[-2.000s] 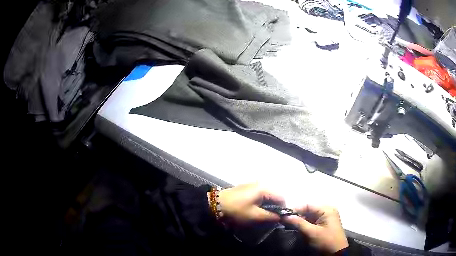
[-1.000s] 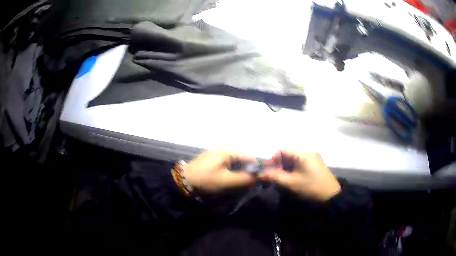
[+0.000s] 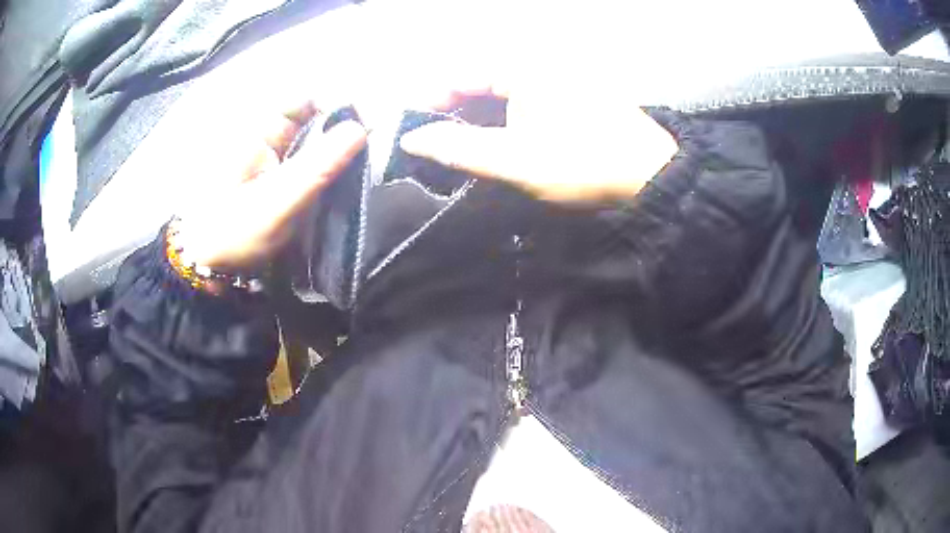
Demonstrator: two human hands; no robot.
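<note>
A small black and grey sewn piece [image 3: 339, 234] with pale stitching lines hangs between my hands at the table's front edge, above the lap. My left hand [image 3: 276, 193], with a bead bracelet at the wrist, grips its left side, thumb on top. My right hand [image 3: 552, 151] holds its upper right part, thumb pointing left. Strong glare washes out both hands, so the fingers are hard to make out. A grey-green fabric panel [image 3: 146, 135] lies on the table at the upper left.
The white table [image 3: 625, 52] spans the top, overexposed, with a ribbed edge at right. A bundle of black strips [image 3: 917, 271] hangs at right beside a white box [image 3: 873, 312]. A yellow-brown piece [image 3: 279, 373] shows low left. The jacket's zip runs down the middle.
The view has tilted down to the lap; machine and scissors have left it. My hands are further apart, and the piece between them now shows opened out, with its stitching visible.
</note>
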